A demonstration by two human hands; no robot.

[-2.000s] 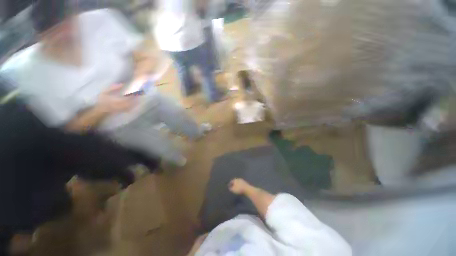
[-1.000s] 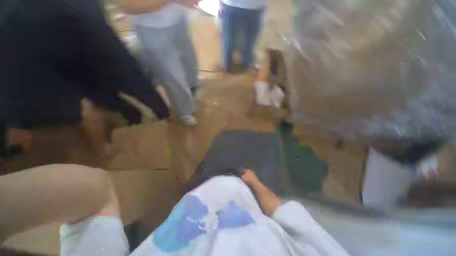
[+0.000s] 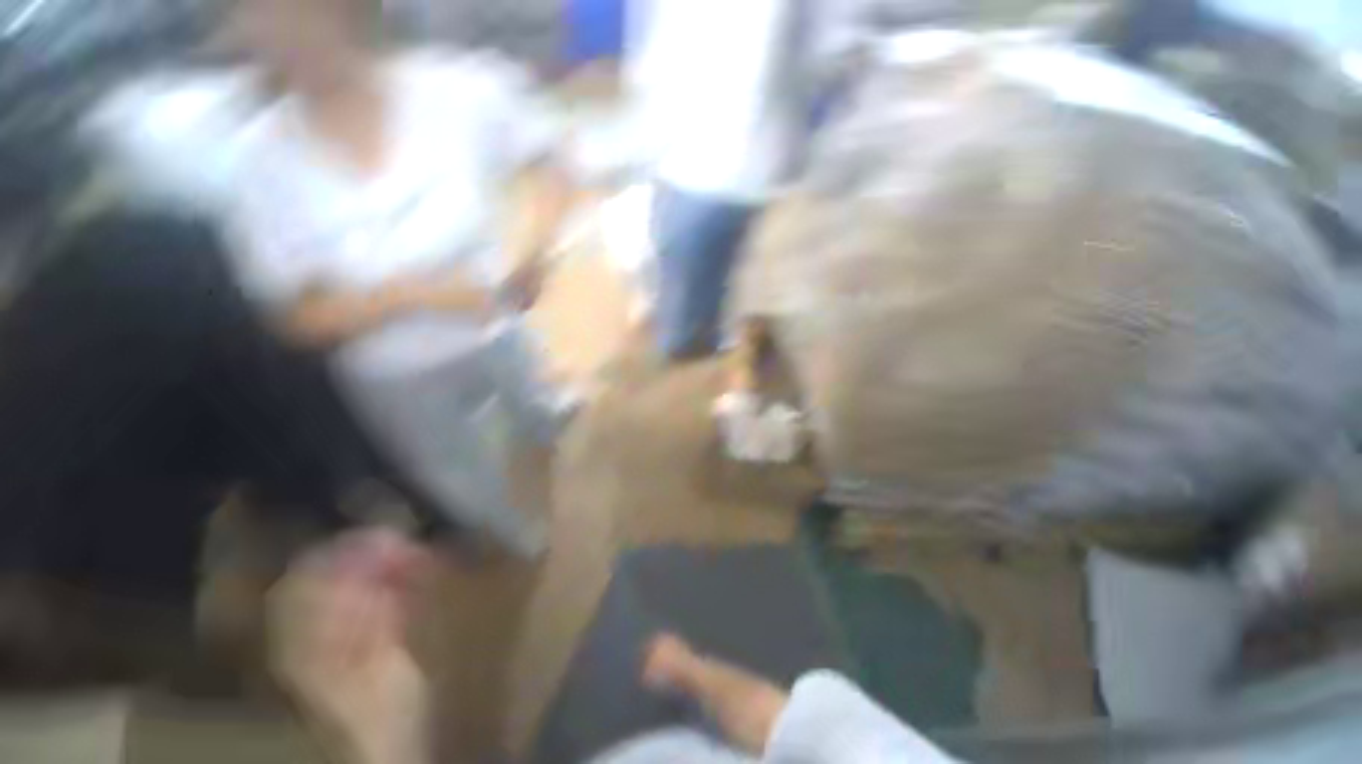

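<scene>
My left hand [image 3: 351,605] is raised at the lower left, strongly blurred, with its fingers seeming bent; I cannot tell whether it holds anything. My right hand [image 3: 672,664] is small and blurred at the lower middle, at the end of a white sleeve. It is over a dark grey sheet [image 3: 732,590] on the floor; its fingers are not clear. No carton is visibly gripped by either hand. Brown cardboard [image 3: 224,739] shows at the bottom left edge, partly hidden and blurred.
A large film-wrapped stack [image 3: 1031,284] fills the upper right. A person in white [image 3: 403,194] is at the upper left, beside a dark clothed shape [image 3: 135,388]. Another person stands behind, in jeans [image 3: 695,269]. A green sheet [image 3: 904,642] and white panel [image 3: 1165,634] are lower right.
The view has tilted up. My left arm, stretched out to the left a second ago with its hand out of view, is now bent with the hand in view. My right hand appears lower in the picture.
</scene>
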